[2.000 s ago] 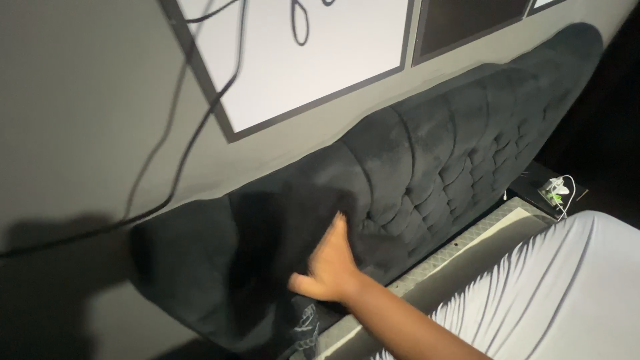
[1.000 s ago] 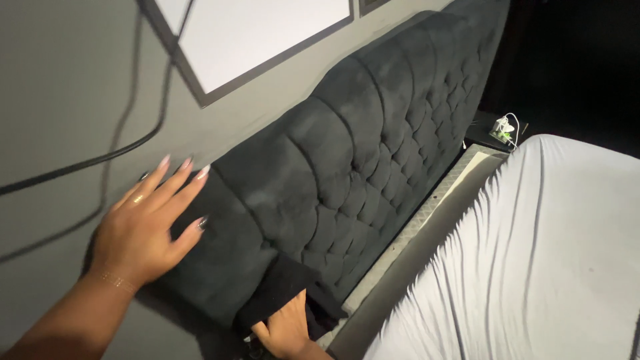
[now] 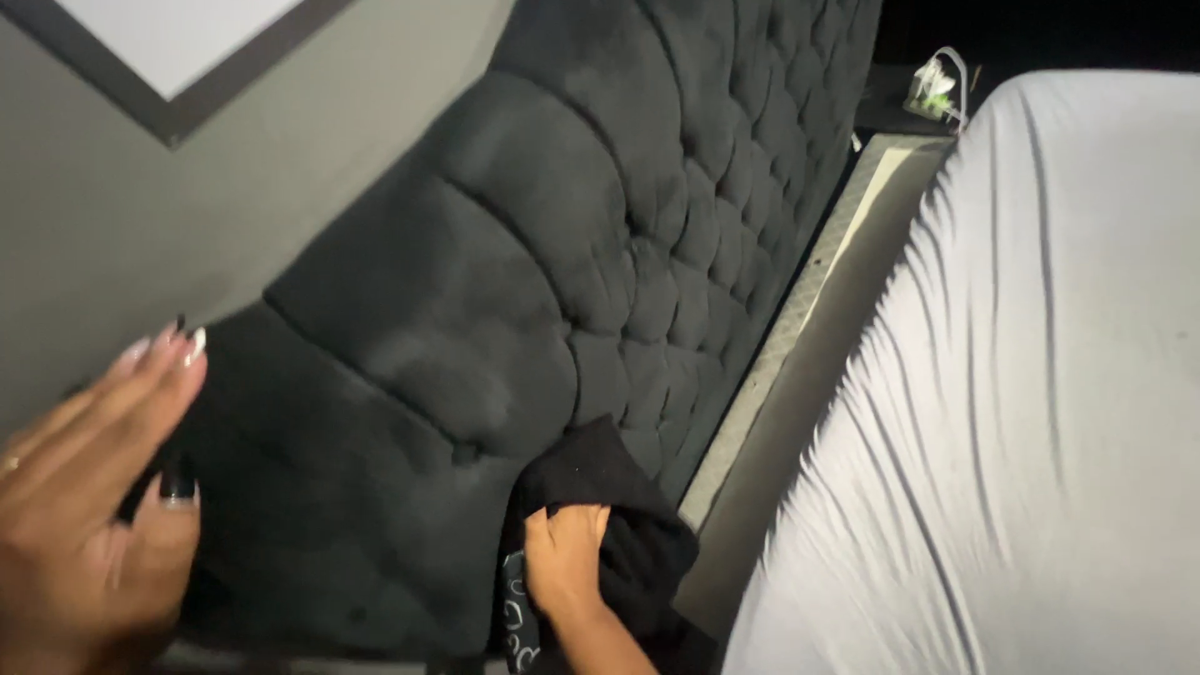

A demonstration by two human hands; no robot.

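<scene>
A dark tufted velvet headboard (image 3: 450, 309) runs diagonally across the view. At its lower part, my right hand (image 3: 567, 562) grips a bunched black cloth (image 3: 600, 469) that lies against the tufted face; light lettering shows on the fabric beside the wrist. My left hand (image 3: 112, 497) is at the far left, at the headboard's left end, with fingers extended and nothing held. Whether its fingertips touch the wall or the headboard, I cannot tell.
A bed with a light fitted sheet (image 3: 1031, 375) fills the right side. Between it and the headboard lies a bed-frame edge (image 3: 797, 309). White cables and a small device (image 3: 930, 89) rest at the far corner. A framed picture (image 3: 173, 117) hangs on the grey wall (image 3: 281, 159).
My left hand, not visible two seconds ago, came in by one second ago and is now lower at the left edge. The right hand still grips the black cloth. The view has shifted closer.
</scene>
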